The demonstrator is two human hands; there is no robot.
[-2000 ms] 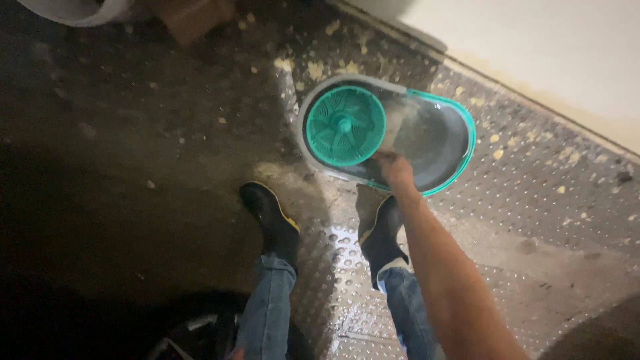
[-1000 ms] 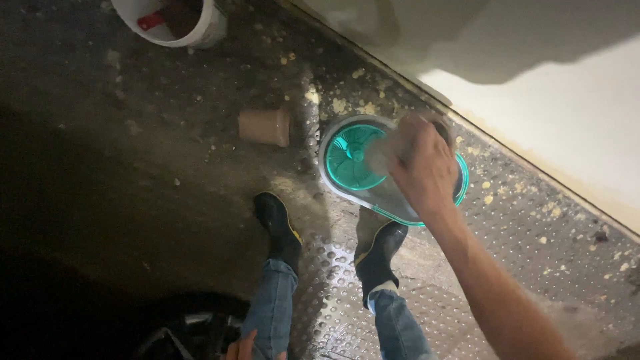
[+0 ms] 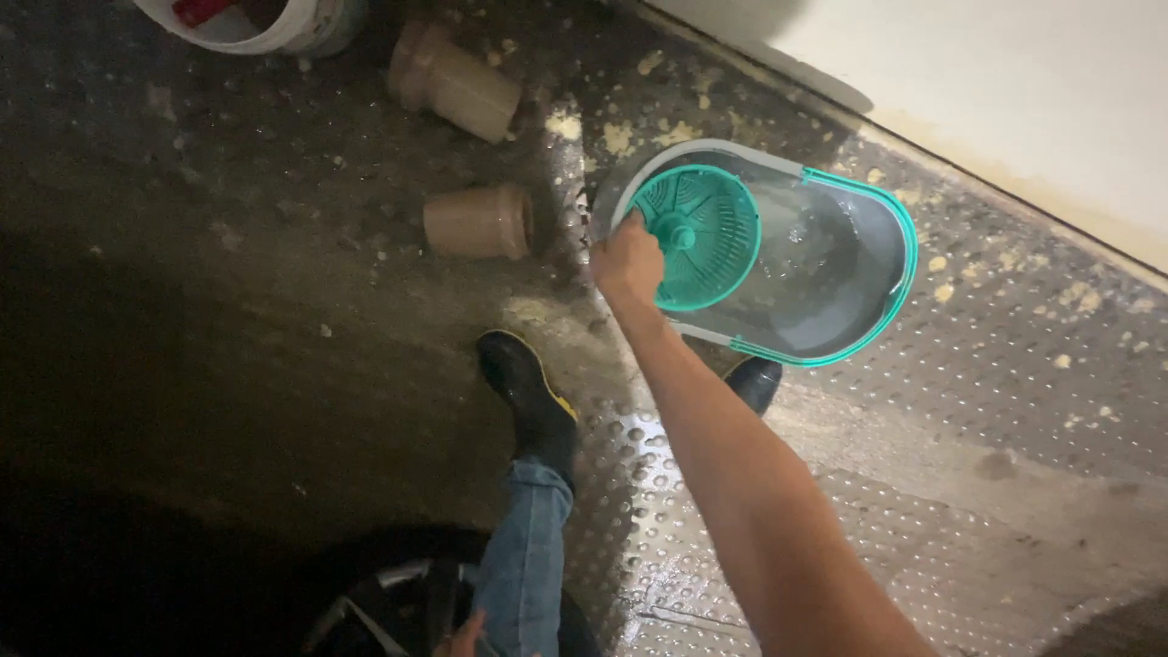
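Observation:
My right hand (image 3: 630,260) is closed at the left end of a grey mop bucket (image 3: 903,283) with a turquoise edge, over its rim and the edge of the turquoise spin basket (image 3: 698,237). Which of the two rims the fingers grip is hard to tell. Cloudy water (image 3: 794,246) lies in the bucket's right part. At the bottom edge, only part of my left hand (image 3: 464,639) shows, beside the jeans; its fingers are mostly hidden. Left of the bucket, a brown pot (image 3: 474,222) lies on its side, with another brown pot (image 3: 456,82) above it.
A white bucket (image 3: 301,27) with a red item inside stands at top left. A pale wall (image 3: 1004,100) runs along the upper right. One rubber boot (image 3: 525,383) is on the wet floor; the other (image 3: 756,383) is partly behind the mop bucket. A wheel (image 3: 411,593) is at the bottom.
My right hand has moved from over the mop bucket to its left end. A second brown pot now lies near the first. The mop bucket now covers more of the right boot.

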